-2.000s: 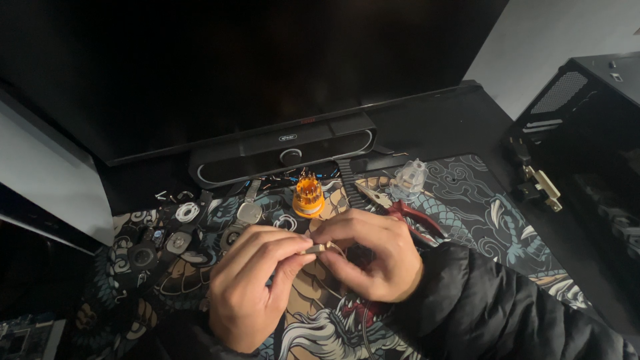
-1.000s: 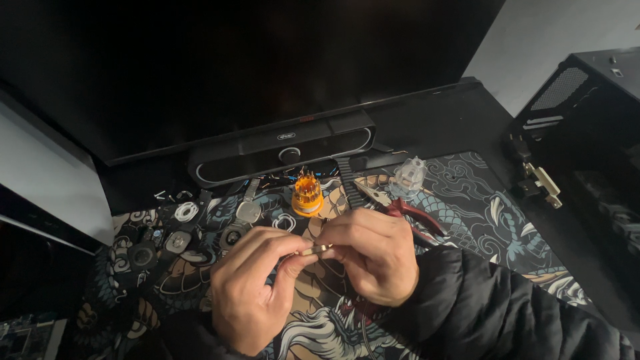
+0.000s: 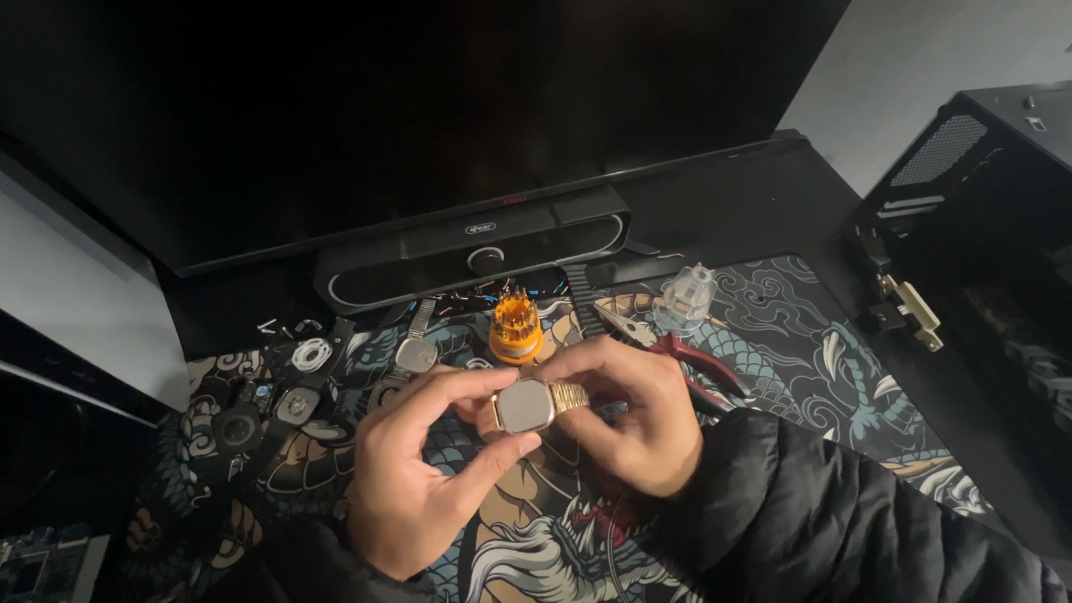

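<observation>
A gold-toned wristwatch [image 3: 526,405] with a rounded square face and a metal link band is held between my two hands above the patterned desk mat. My left hand [image 3: 435,469] grips the case's left side, its thumb at the lower edge and a finger at the top. On the right, my right hand [image 3: 632,414] has the band between thumb and fingers. Just behind the watch stands an orange holder of screwdriver bits [image 3: 515,328]. Red-handled pliers [image 3: 699,364] lie beyond my right hand, partly hidden by it.
A soundbar [image 3: 477,260] stands below a large monitor [image 3: 419,109]. Several watches and parts, including a silver watch [image 3: 416,355] and a coiled white cable [image 3: 311,355], lie at left. Behind the pliers is a clear plastic cover [image 3: 687,297]. An open computer case [image 3: 997,218] stands at right.
The watch's face has come into view; earlier only a small metallic part showed between my fingertips. My hands have moved slightly apart, and my left hand has opened wider around the watch.
</observation>
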